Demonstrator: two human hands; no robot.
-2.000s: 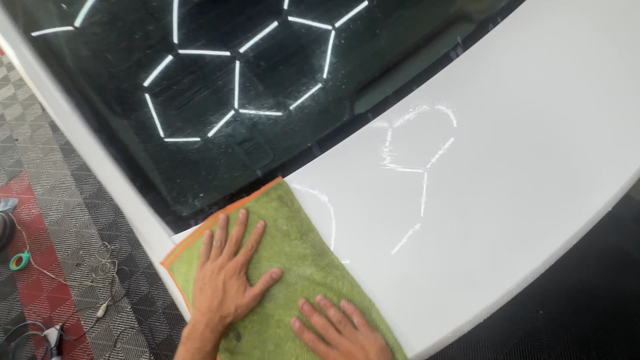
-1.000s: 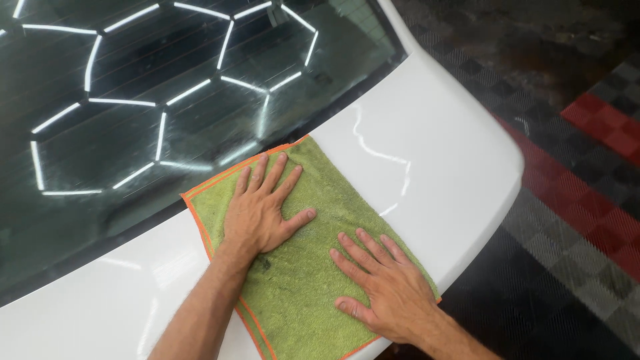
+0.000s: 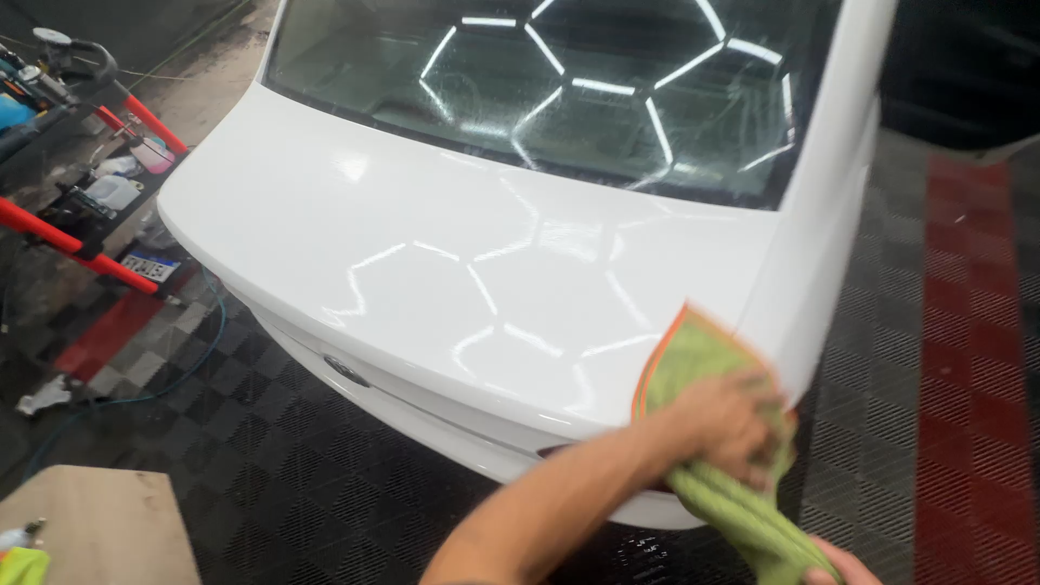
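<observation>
A green microfiber towel with orange edging (image 3: pixel 707 349) lies partly over the right rear corner of a white car's trunk lid (image 3: pixel 390 211) and hangs down past it. My left hand (image 3: pixel 735 418) is on the towel at that corner, slightly blurred, its fingers bent over the cloth. Low at the frame's edge, my right hand (image 3: pixel 841 565) grips the hanging, bunched end of the towel; most of that hand is cut off. Above the lid, the rear window (image 3: pixel 569 97) reflects hexagonal lights, as does the white paint.
A cart with red bars (image 3: pixel 49 231) holding bottles and tools stands at the left. A hose (image 3: pixel 219 325) runs over the gray and red floor tiles (image 3: pixel 967 366). A wooden board (image 3: pixel 97 520) is at the lower left, and a dark vehicle (image 3: pixel 959 73) at the upper right.
Both hands lay flat on the spread towel before; now the towel is bunched and hangs at the trunk's right corner, with my right hand gripping its lower end. The view has swung widely.
</observation>
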